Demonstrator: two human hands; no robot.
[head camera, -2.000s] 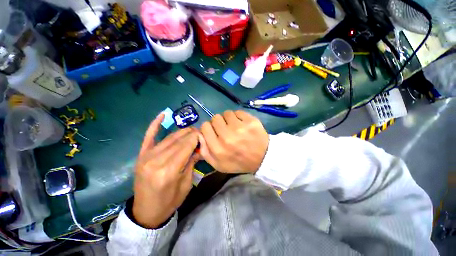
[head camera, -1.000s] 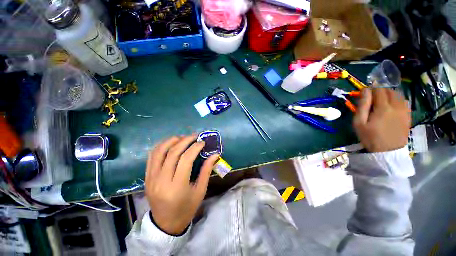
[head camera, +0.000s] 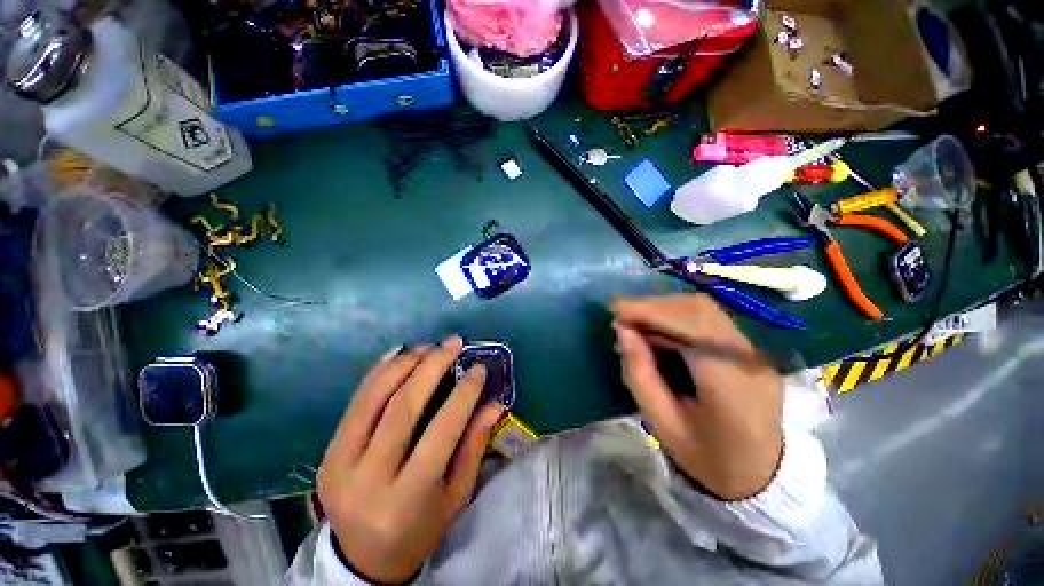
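My left hand (head camera: 406, 458) holds a dark square watch body (head camera: 490, 375) at the bench's front edge, fingertips over its left side and face. A yellow tab (head camera: 512, 433) sticks out below it. My right hand (head camera: 710, 395) is right of the watch, thumb and forefinger close together. A thin, blurred tool, seemingly the tweezers (head camera: 750, 346), runs through it; its tip cannot be made out. Behind the watch, a small dark rounded module (head camera: 496, 266) with white and blue marks lies beside a pale blue square (head camera: 456, 272).
Blue-handled pliers (head camera: 750, 303), orange-handled cutters (head camera: 845, 269), a white bottle (head camera: 733, 189) and a second dark watch piece (head camera: 910, 272) lie right. A charging dock (head camera: 178, 392) and gold flex cables (head camera: 218, 269) are left. A blue bin (head camera: 332, 105) and brown box (head camera: 744, 105) stand behind.
My right hand has come back left from the orange-handled cutters, which now lie by the pliers. The tweezers have left their spot on the mat. My left fingers cover more of the watch.
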